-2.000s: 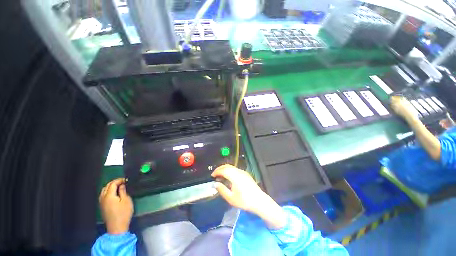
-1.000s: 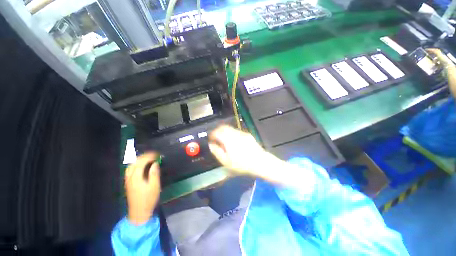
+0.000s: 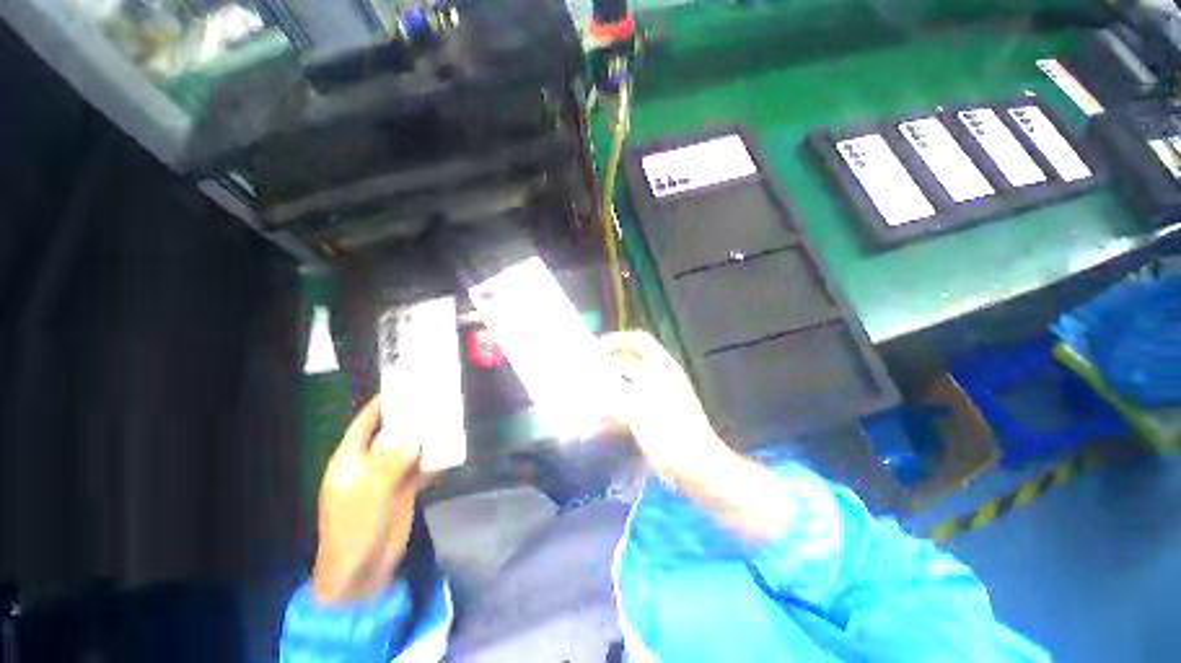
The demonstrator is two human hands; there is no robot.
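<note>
My left hand holds a white-backed smartphone by its lower left edge, upright in front of the press. My right hand holds a second white-backed smartphone, tilted, by its lower right side. Both phones show small dark camera marks at their upper ends and are in the air over the control panel. The black press stands behind them. The red emergency stop button shows partly between the phones. The press nest is dark and blurred; whether it holds anything is unclear.
Right of the press, a long black tray holds one white phone at its far end. Further right, another tray holds several white phones. A yellowish hose runs beside the press. A white slip lies left.
Both hands were empty at the control panel and each now holds a white phone. The press top, down two seconds ago, was raised one second ago, showing pale nest pockets. The view has shifted.
</note>
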